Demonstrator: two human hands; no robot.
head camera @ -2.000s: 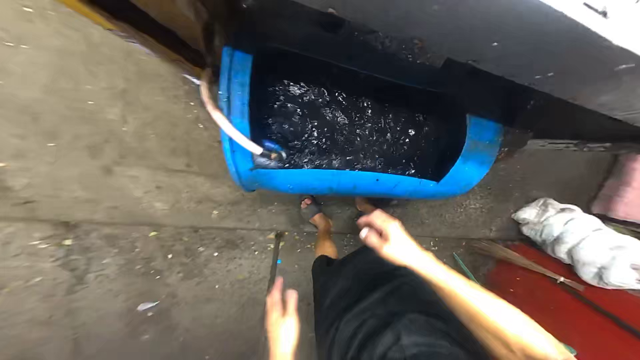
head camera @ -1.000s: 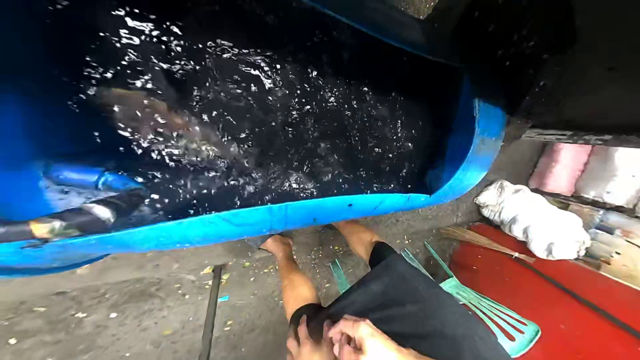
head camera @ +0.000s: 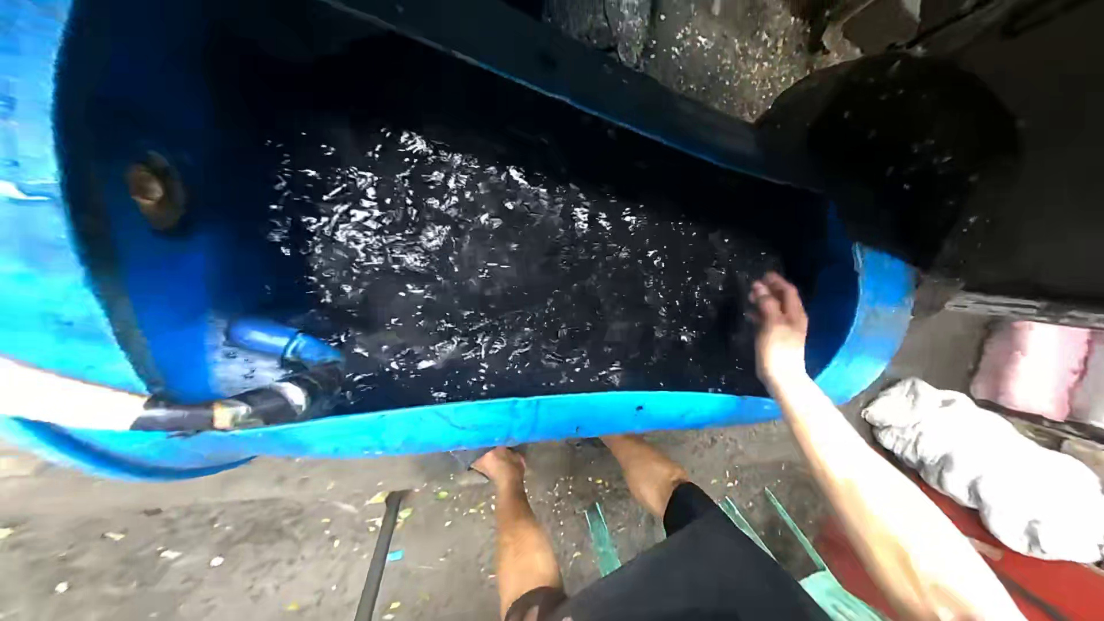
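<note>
My right hand (head camera: 780, 323) is over the right end of a blue plastic barrel (head camera: 561, 420) that lies on its side with a long opening, its forearm crossing the near rim. The fingers are somewhat spread and hold nothing that I can see. Dark, rippling water (head camera: 517, 267) partly fills the barrel. A pale hose (head camera: 69, 395) with a dark taped joint and a blue pipe end (head camera: 280, 341) enters over the near left rim. A round fitting (head camera: 155, 190) sits on the inner left end wall. My left hand is out of view.
A green plastic chair (head camera: 837, 595) is partly under my legs. At the right, a white wrapped bundle (head camera: 992, 470) rests on a red surface (head camera: 1026, 552), with pink and white packs (head camera: 1031, 366) beyond. A dark rod (head camera: 378, 556) lies on the concrete floor (head camera: 216, 552).
My hands were together over my lap a second ago. The right hand has since reached out over the barrel, and the left has gone out of view.
</note>
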